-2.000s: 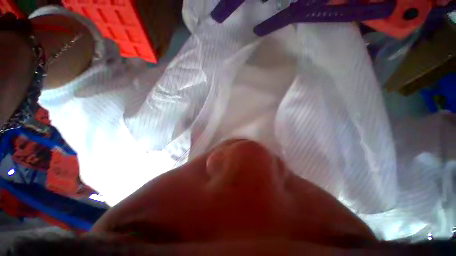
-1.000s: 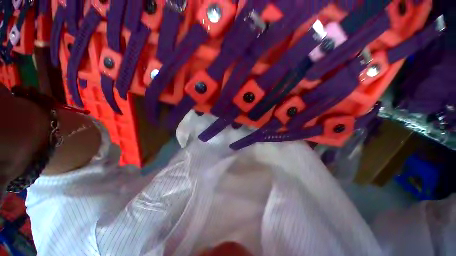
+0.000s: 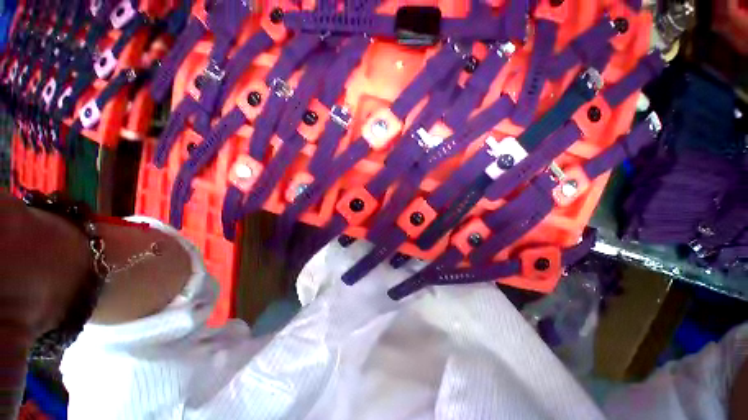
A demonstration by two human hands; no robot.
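An orange-red assembly tray (image 3: 525, 267) lies in front of me, with smartwatches and crossing purple watch straps (image 3: 525, 184) on it. Most watches lie with a dark round sensor up, like the watch case back (image 3: 417, 218). One smartwatch (image 3: 418, 25) at the top shows a dark glossy face. Small pale squares mark some watches. My left hand (image 3: 33, 279) is large, dark and cut off at the left edge, beyond a chain bracelet and red cord; its fingers do not show. My right hand is out of the picture; only a white sleeve shows low at right.
More filled trays (image 3: 123, 119) stand at the upper left, over bare orange-red trays (image 3: 221, 262). At right are a loose strap pile (image 3: 681, 197), a shiny metal bench edge (image 3: 672, 271), crumpled clear plastic (image 3: 566, 320) and a brown cardboard box (image 3: 627, 328).
The view has tipped up from my face and smock to the tray, which now shows much more fully. My left wrist stays at the left edge. No object has visibly been taken or let go.
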